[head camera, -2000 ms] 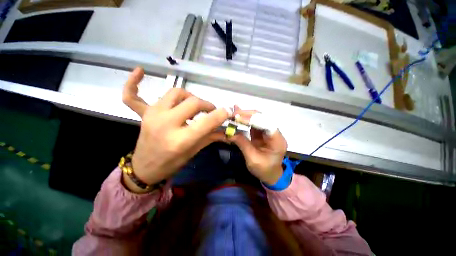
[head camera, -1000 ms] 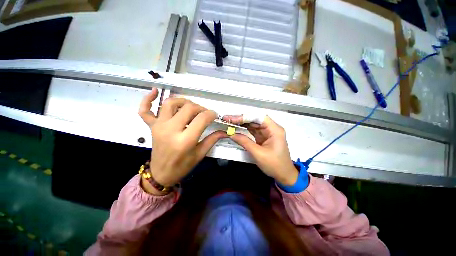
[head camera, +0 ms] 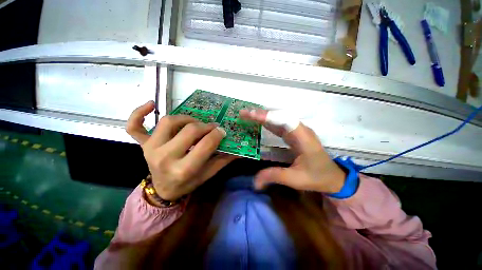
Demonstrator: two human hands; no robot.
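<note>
A green circuit board [head camera: 230,118], its solder side up, is held tilted over the front edge of the bench. My left hand [head camera: 182,153] grips it at its near left part, fingers on top and the thumb hidden beneath. My right hand [head camera: 304,158] is at the board's right side, thumb and fingers spread apart, slightly blurred. A fingertip is over or against the board's face; contact is hard to tell. White covers are on right fingers. A blue wrist strap [head camera: 346,178] is on my right wrist.
Metal rails [head camera: 253,69] cross the white bench. Beyond them are a clear ribbed tray [head camera: 285,26] with black strips [head camera: 229,13], blue nippers [head camera: 385,45] and a purple-blue marker pen [head camera: 433,52] inside a cardboard frame [head camera: 343,39]. The strap's blue cord [head camera: 423,145] runs right.
The board, earlier seen nearly edge-on between both hands, now shows its green face. My right thumb has come off it and the right hand has opened. The view has shifted closer to the bench.
</note>
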